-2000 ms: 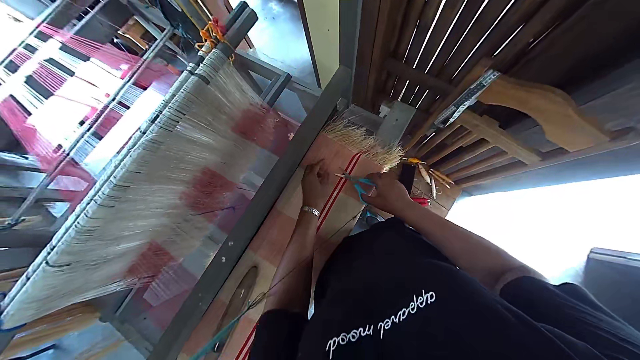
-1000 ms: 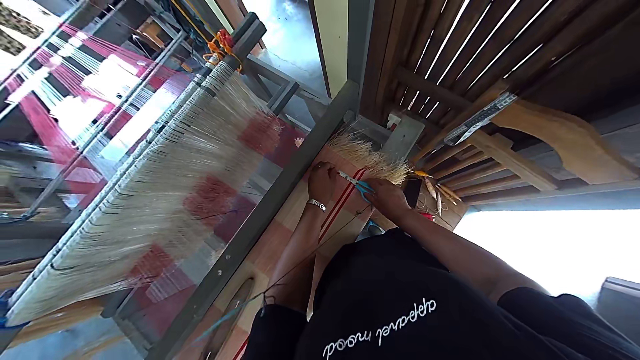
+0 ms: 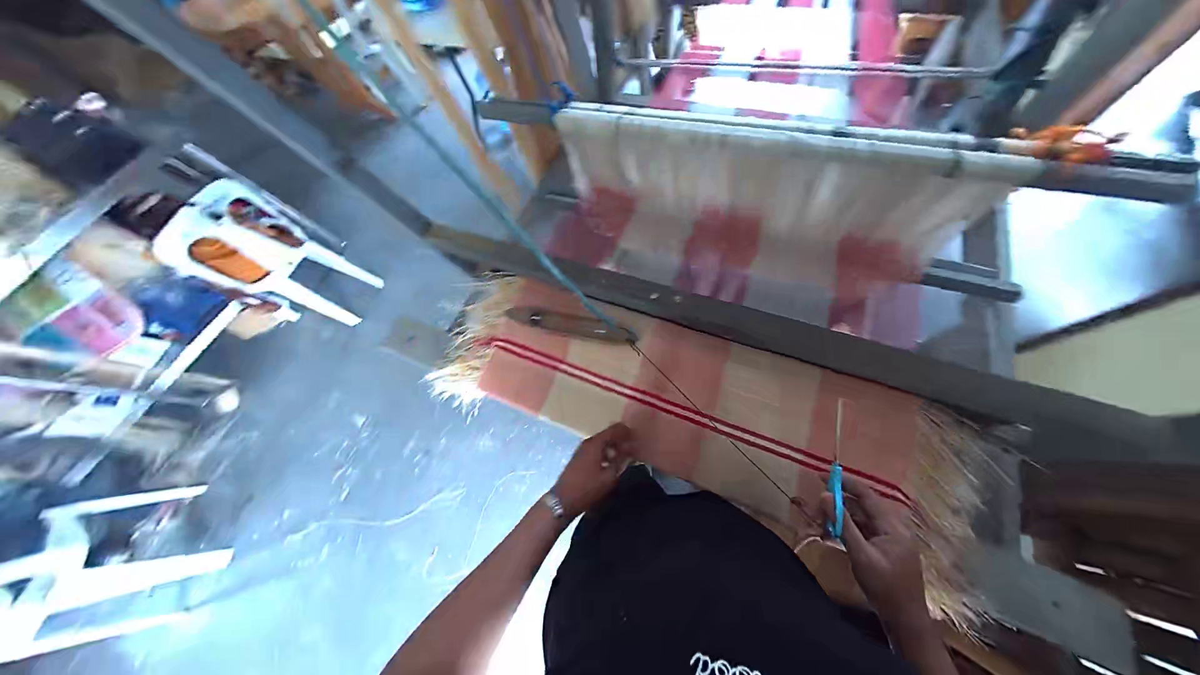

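Woven cloth in peach and cream blocks (image 3: pixel 675 394), crossed by two red lines and frayed at both ends, lies below a dark loom beam (image 3: pixel 750 328). My right hand (image 3: pixel 872 534) holds scissors with light-blue handles (image 3: pixel 836 502) over the cloth's right part, blades pointing up the view. At the cloth's near edge is my left hand (image 3: pixel 600 464), its fingers curled; whether it grips the edge is unclear. A wooden shuttle (image 3: pixel 567 324) rests on the cloth's upper left. A teal cord (image 3: pixel 497 206) comes down to the shuttle's tip, and a thin dark string runs from there toward my right hand.
Behind the beam, pale and red warp threads (image 3: pixel 750 178) hang from a loom bar (image 3: pixel 797 136). White plastic chairs (image 3: pixel 253 253) stand at left on the grey floor (image 3: pixel 375 469), where loose threads lie. Wooden slats (image 3: pixel 1106 553) are at lower right.
The view has swung strongly toward the left side of the loom. My left hand has moved away from the scissors to the cloth's near edge, while the scissors remain in my right hand.
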